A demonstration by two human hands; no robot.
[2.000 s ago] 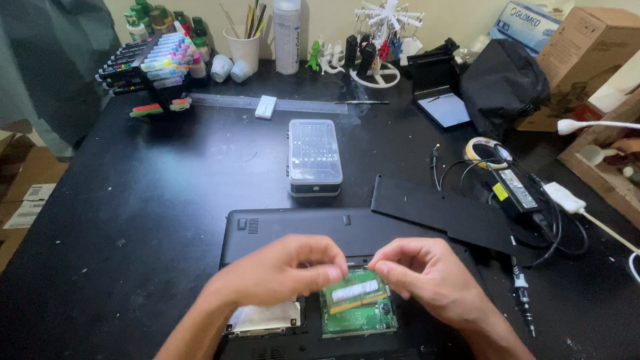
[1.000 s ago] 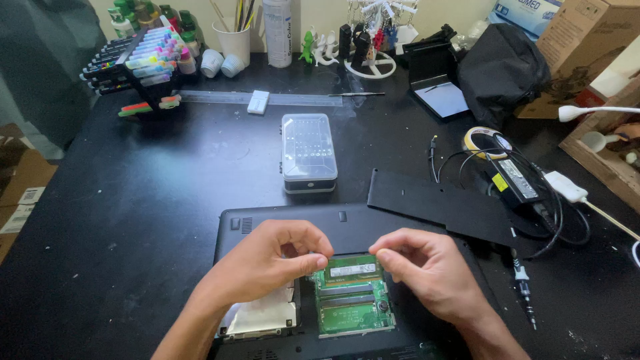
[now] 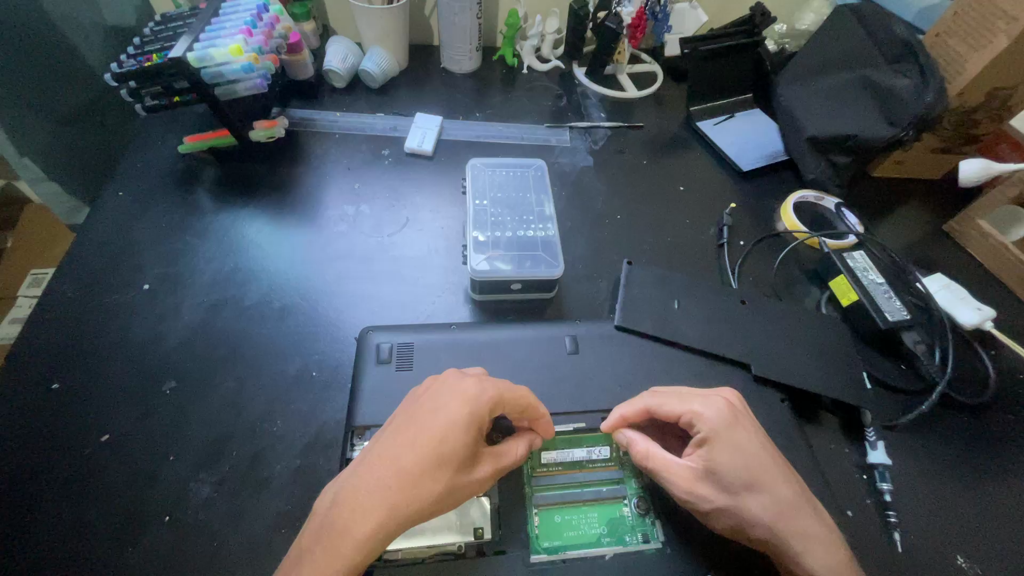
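Note:
A black laptop lies underside up, with its memory bay uncovered and showing green circuit board. A RAM module with a white label is at the upper end of the bay. My left hand pinches its left upper corner between thumb and forefinger. At the right upper corner, my right hand has thumb and forefinger on the module's edge. Left of the bay, partly under my left hand, is a silvery metal drive. Whether the module sits fully in a slot cannot be told.
A black cover panel overlaps the laptop's upper right. Beyond the laptop stands a clear-lidded case. To the right lie a power adapter with cables, a tape roll and a screwdriver. A ruler and marker rack are farther back.
The RAM module, tilted over the middle of the bay two seconds ago, is now at its upper end and lined up with it. Both hands have kept hold of it.

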